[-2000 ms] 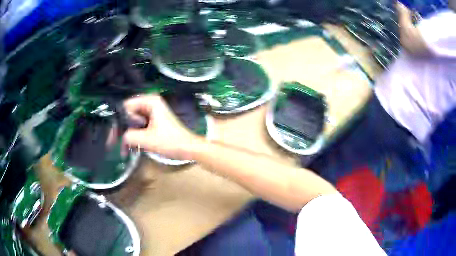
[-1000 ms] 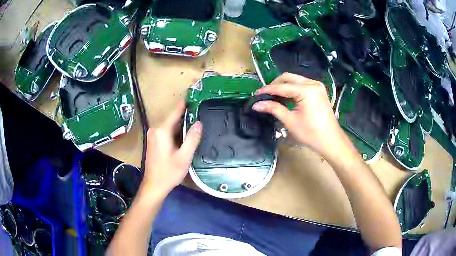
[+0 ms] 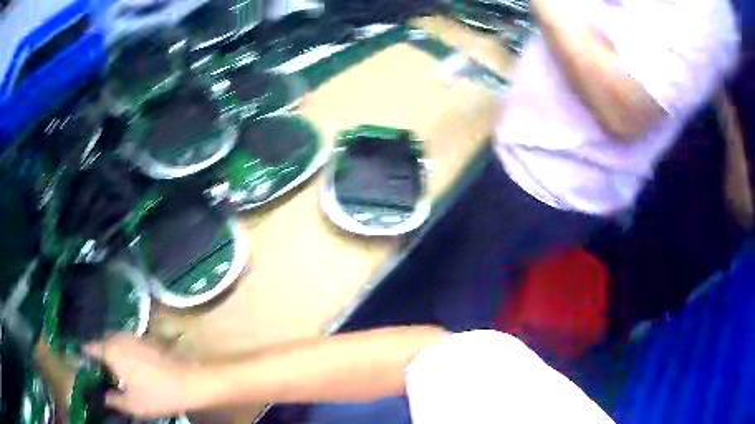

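Observation:
My right hand [image 3: 149,381] is blurred at the lower left, fingers bent, over the edge of a green housing [image 3: 87,393]. Whether it holds anything cannot be told. My left hand is out of the picture. Several green car-shaped housings with black interiors and silver-white rims lie on brown cardboard [image 3: 281,290]. One housing [image 3: 377,178] lies apart near the bench edge. Another housing [image 3: 190,248] lies above my hand, and a further housing [image 3: 277,153] lies beyond it. A dark, blurred heap [image 3: 91,195] lies behind the housings at the left.
Another person in a pale top [image 3: 563,157] is at the upper right, beside the bench, with a bare arm showing. A red stool [image 3: 563,298] stands on the dark floor at the right. Blue material [image 3: 695,339] fills the lower right. A blue crate [image 3: 54,62] is at the upper left.
The view has swung round to the right. One second ago both hands were at a housing, the right with a small black part. Now my left hand is out of view and my right reaches among other housings.

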